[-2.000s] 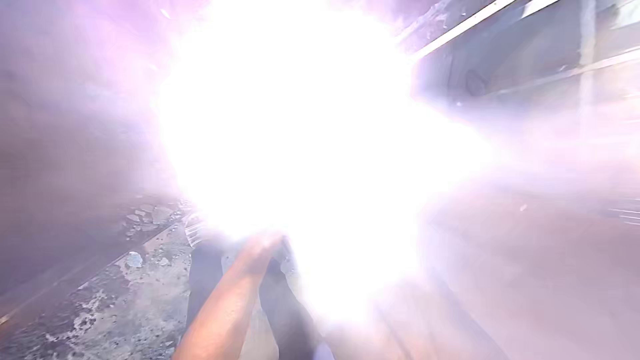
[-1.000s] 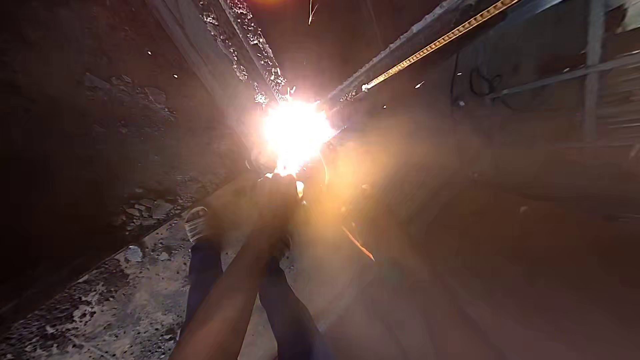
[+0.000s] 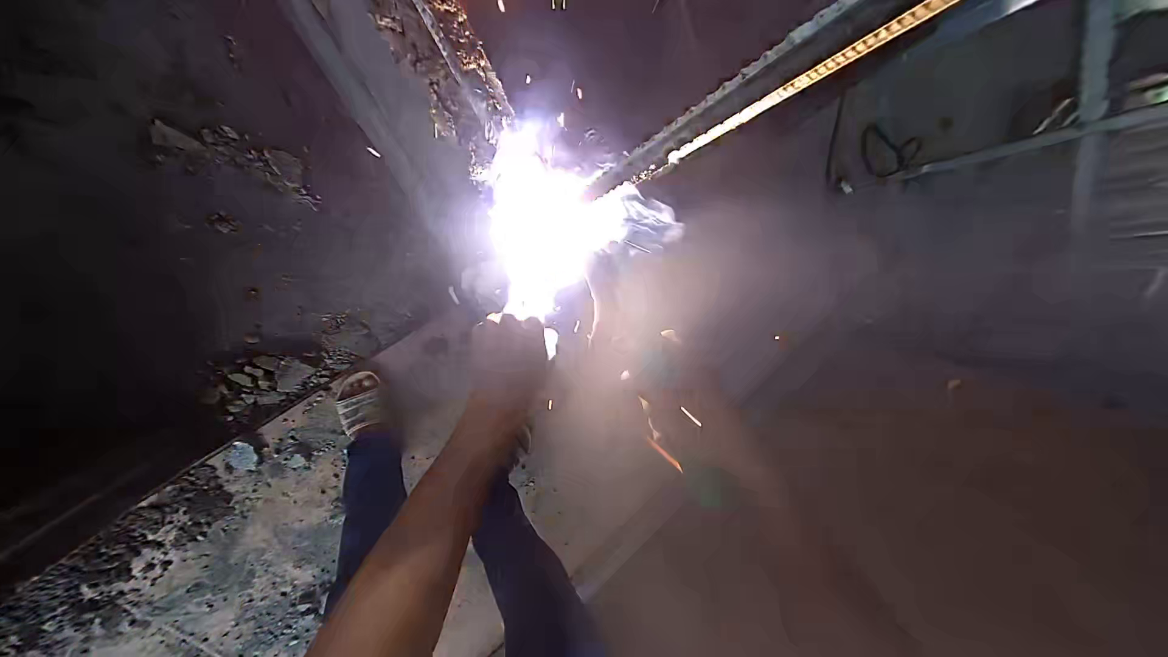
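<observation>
A white-violet welding arc (image 3: 547, 214) flares at the upper middle, where metal bars converge. My left hand (image 3: 511, 351) is just below it, back of the hand up and fingers curled; glare hides whatever it may hold. Smoke blurs my right hand (image 3: 673, 370), which shows only as a faint shape to the right of the arc, its grip unclear. A long metal bar (image 3: 757, 78) runs from the glare to the upper right, with a brightly lit ridged bar (image 3: 821, 71) beside it. Another metal bar (image 3: 351, 82) slopes toward the arc from the upper left.
Legs in dark blue trousers (image 3: 370, 511) and a sandalled foot (image 3: 359, 401) are below left. Rubble (image 3: 265, 379) and a gritty concrete floor (image 3: 237, 538) lie at the left. A dark cable loop (image 3: 887, 151) is at the upper right. Sparks and smoke drift right of the arc.
The glare that covered the middle two seconds ago shrank to a small orange-white ball, and is now larger and whiter again. The left hand, hidden at first, shows below it.
</observation>
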